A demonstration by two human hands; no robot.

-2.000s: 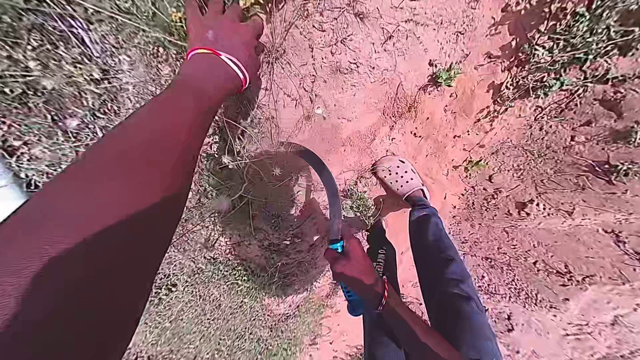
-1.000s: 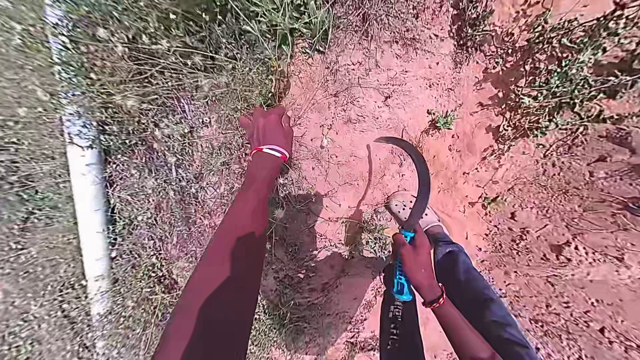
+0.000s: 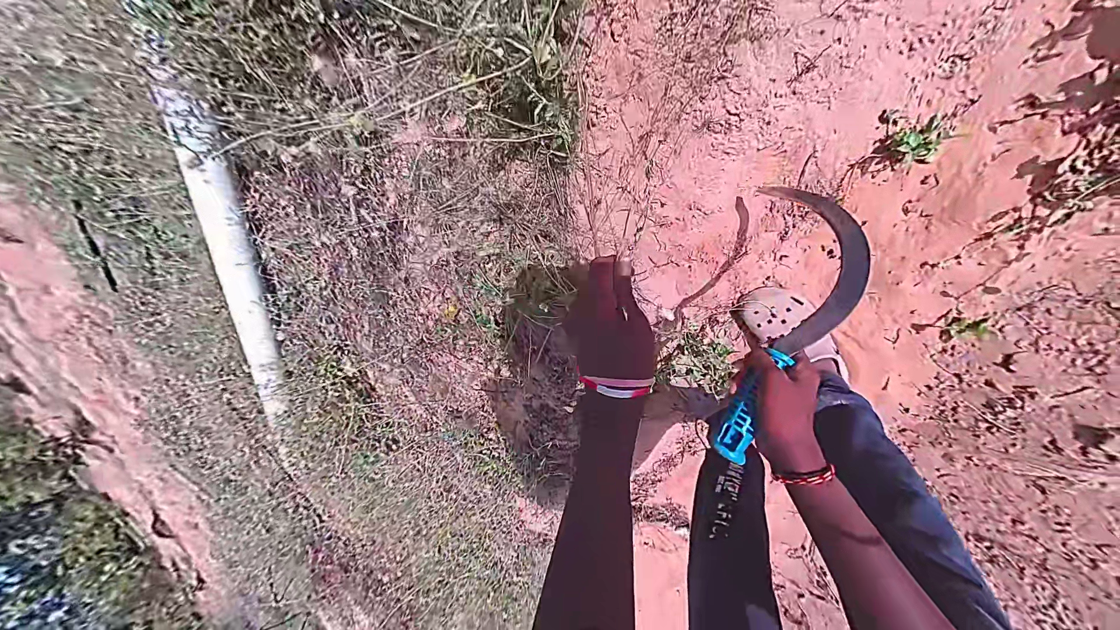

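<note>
My right hand [image 3: 783,407] is closed around the blue handle [image 3: 739,420] of a sickle, whose curved metal blade [image 3: 853,262] arcs up and to the left above a perforated clog [image 3: 774,313] on my foot. My left hand [image 3: 612,324], with a red and white band at the wrist, is low over the edge of the dry grass, left of the sickle. Its fingers look curled and thin dry stems [image 3: 604,210] rise just beyond them, but shadow hides whether it grips any.
A pale pole [image 3: 229,262] lies in dry grass at the left. Dense weeds [image 3: 534,79] stand at top centre. Reddish bare soil [image 3: 700,87] spreads to the right, with a small green plant [image 3: 917,142] on it. My legs in dark trousers [image 3: 892,490] are at lower right.
My left hand has come back from the grass toward my body and is now nearer the sickle. The sickle has stayed in my right hand. The view has shifted noticeably.
</note>
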